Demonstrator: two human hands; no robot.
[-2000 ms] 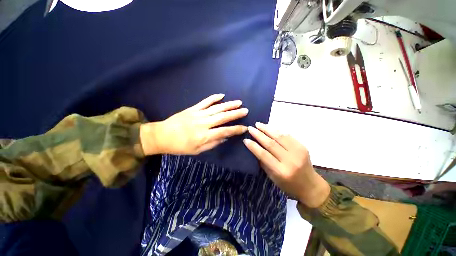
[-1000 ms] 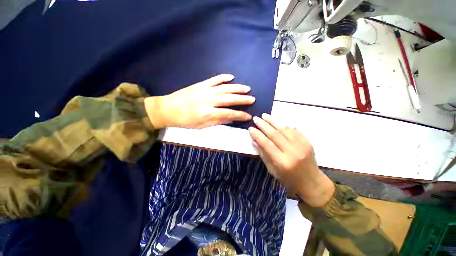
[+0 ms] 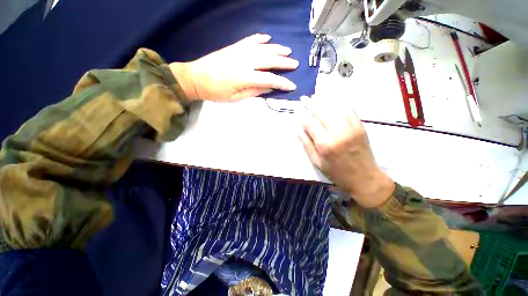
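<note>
A large navy fabric panel lies on the white machine table, its right edge running up to the presser foot and needle. My left hand lies flat on the panel near its lower edge, fingers spread and pointing right. My right hand is over the white table just below the panel's lower right corner, its fingertips at that corner. Whether the fingertips pinch the cloth cannot be told. The white sewing machine head stands at the upper right.
Red-handled thread snips, a round silver bobbin, a white spool-like cylinder and a red and white stick are right of the needle. A green crate is at the lower right.
The panel has moved up, away from me, and its lower edge uncovers more white table. My left hand has moved up with it; my right hand has moved up too.
</note>
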